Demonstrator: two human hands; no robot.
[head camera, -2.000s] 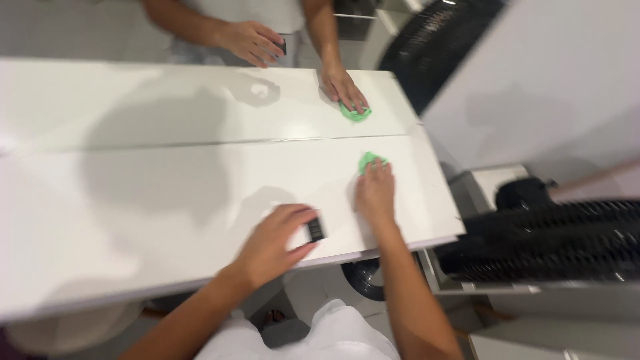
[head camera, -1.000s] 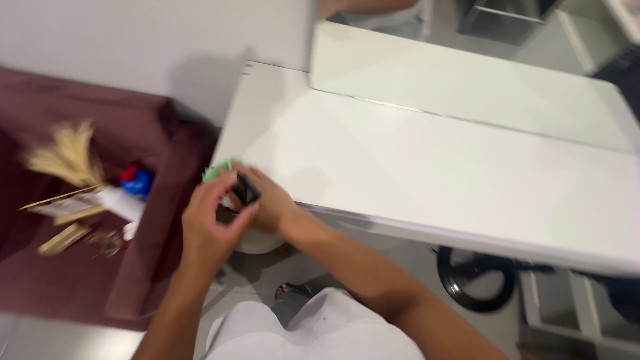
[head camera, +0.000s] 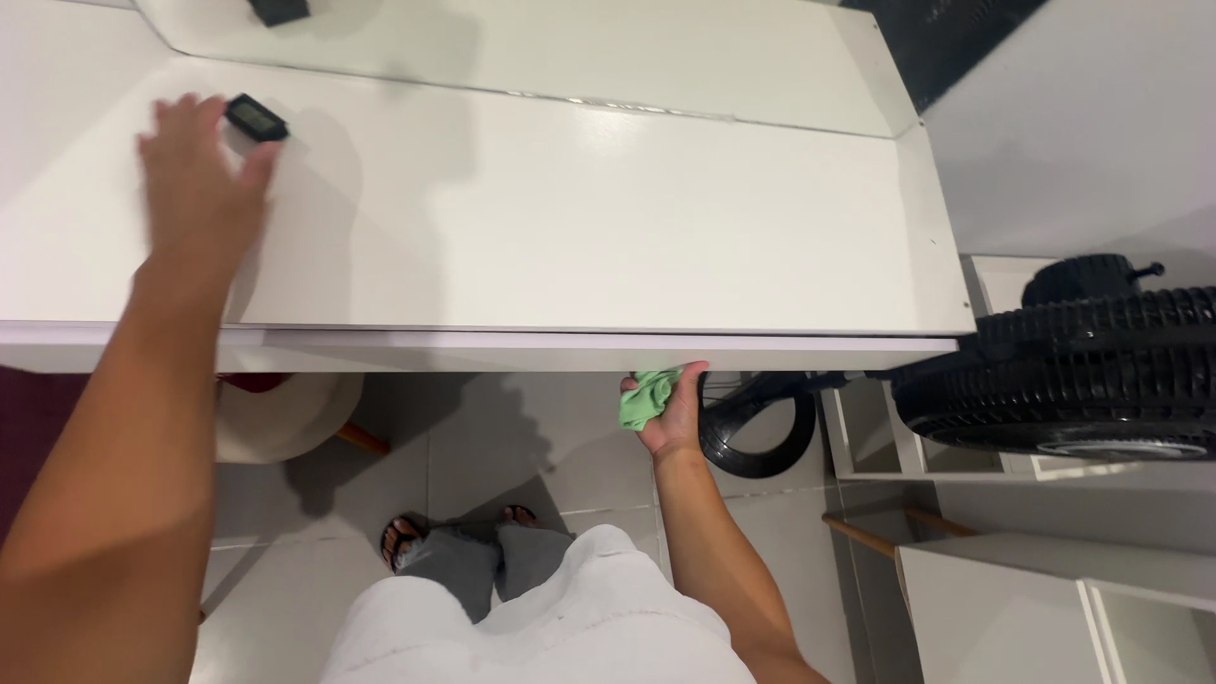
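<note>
My left hand (head camera: 204, 180) is at the upper left, over the white tabletop (head camera: 589, 228), its fingers spread beside a small black device with a display (head camera: 256, 118). A gap shows between thumb and fingers, and whether the fingertips touch the device cannot be told. Below the front edge of the table, my right hand (head camera: 673, 410) holds a crumpled green cloth (head camera: 648, 399), with the thumb near the edge's underside. A mirror (head camera: 608, 57) along the back of the tabletop reflects part of a black object.
A black pedestal fan (head camera: 1064, 370) stands at the right, its round base (head camera: 760, 423) under the table. White shelving (head camera: 864, 427) is behind it and a white cabinet (head camera: 1007, 608) at lower right. A cushioned stool (head camera: 285, 418) stands under the table's left part.
My hands were together at the table's left end, the left one holding the black device. Now they are far apart, the right hand with the cloth at the front edge. The view has swung right.
</note>
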